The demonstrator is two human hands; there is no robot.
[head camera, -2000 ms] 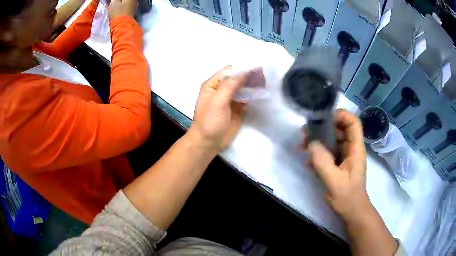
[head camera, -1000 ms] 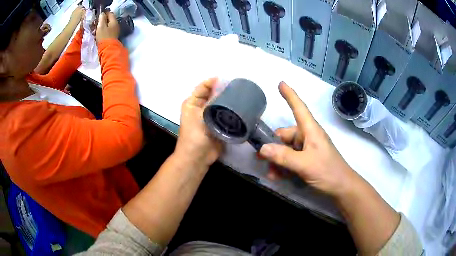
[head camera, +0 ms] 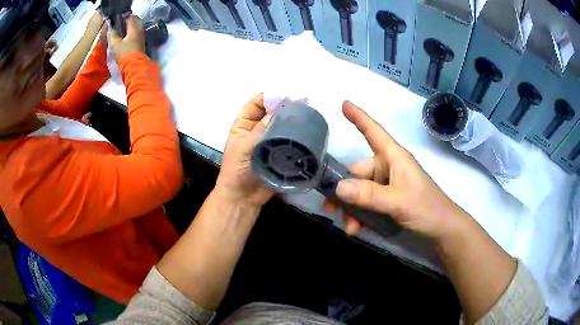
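Note:
A dark grey hair dryer (head camera: 296,136) is held above the bench's front edge, its round ribbed end facing me and its handle pointing down to the right. My right hand (head camera: 394,190) grips the handle, with the index finger raised off it. My left hand (head camera: 241,155) is around the far left side of the barrel head; its fingertips are partly hidden behind the head. A bit of thin whitish material (head camera: 280,101) shows at the left fingertips, above the barrel.
A bagged dryer (head camera: 486,143) lies on the white-covered bench (head camera: 267,57) to the right, dark round end out. Upright retail boxes (head camera: 439,57) stand in a row behind. Crumpled translucent bags (head camera: 569,254) lie far right. A person in orange sleeves (head camera: 95,171) works close on the left.
The dryer came from the right, upright in my right hand, to between both hands and was tilted. Since one second ago its ribbed end has turned more towards me.

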